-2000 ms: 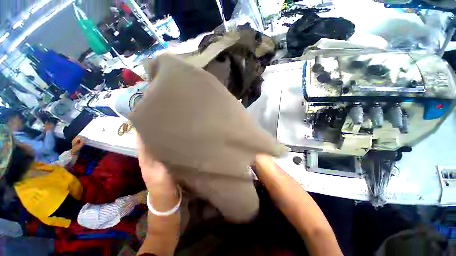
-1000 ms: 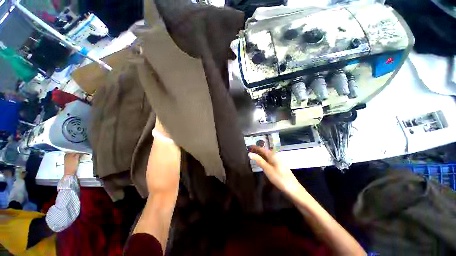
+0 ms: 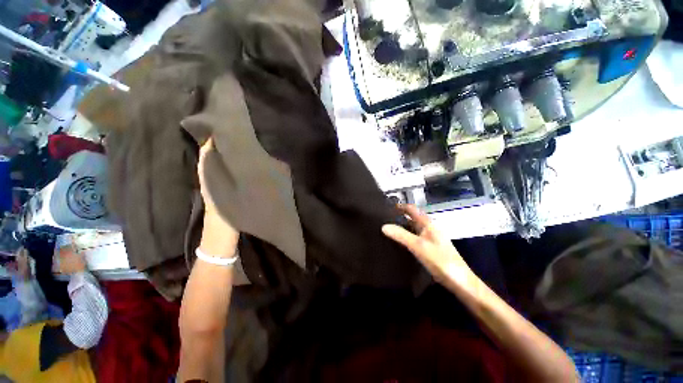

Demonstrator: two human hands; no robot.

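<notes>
A brown garment panel (image 3: pixel 262 183) with a lighter side showing lies over a darker brown cloth (image 3: pixel 337 217) in front of the overlock machine (image 3: pixel 494 60). My left hand (image 3: pixel 207 183), with a white bracelet at the wrist, holds the lighter panel; its fingers are partly hidden by the cloth. My right hand (image 3: pixel 421 238) is at the right edge of the darker cloth, just below the needle area (image 3: pixel 419 138), with thumb and fingers around the cloth edge. A large brown garment bundle (image 3: pixel 153 149) hangs over the table edge at the left.
Grey ribbed tension knobs (image 3: pixel 509 105) stand on the machine front. A clear crinkled plastic piece (image 3: pixel 524 187) hangs over the table edge. Brown cloth (image 3: pixel 606 284) lies over a blue crate (image 3: pixel 659 217) at the lower right. Another person's sleeve (image 3: pixel 85 310) and a white machine (image 3: pixel 75 191) are at the left.
The darker cloth has spread right toward my right hand, which now takes its edge. The lighter panel has moved left and lower with my left hand. The machine appears larger in view.
</notes>
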